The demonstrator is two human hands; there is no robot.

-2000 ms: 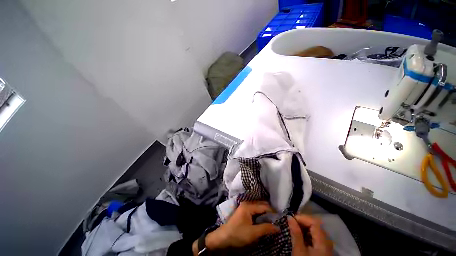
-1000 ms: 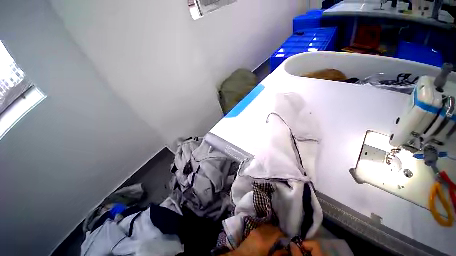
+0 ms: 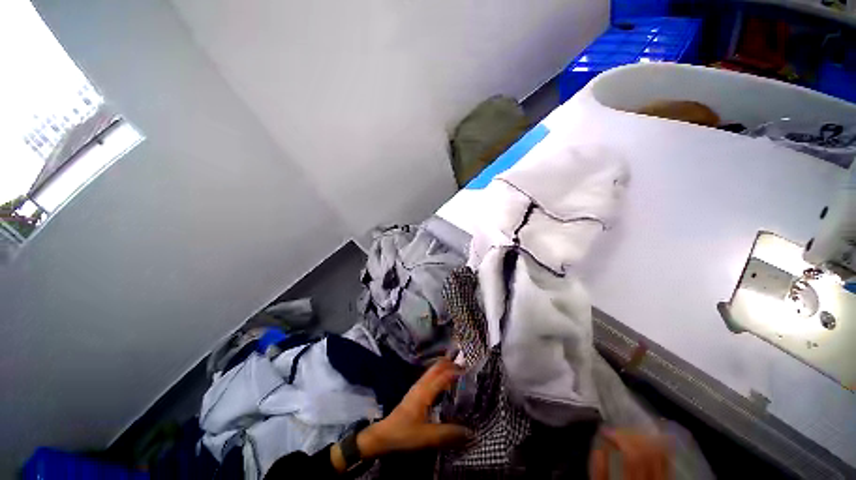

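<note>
The checked shell fabric (image 3: 493, 427) hangs at the table's front edge, low in the picture. White lining (image 3: 549, 323) with dark binding lines (image 3: 510, 267) lies beside it and reaches up onto the table. My left hand (image 3: 418, 412) is at the left side of the check, thumb and fingers spread apart against the cloth, not visibly closed on it. My right hand (image 3: 634, 455) is blurred and partly cut off by the bottom edge, just below the lining; its hold cannot be made out.
The lit needle plate (image 3: 788, 295) and part of the machine head (image 3: 835, 225) are at the right. A grey garment pile (image 3: 408, 281) and white and navy pieces (image 3: 291, 398) lie low at left. An olive bundle (image 3: 483, 136) is between table and wall.
The hands have moved apart, the left to the left and the right to the right. The lining is turned and spread differently, with more check showing. The view has shifted; the scissors are out of view.
</note>
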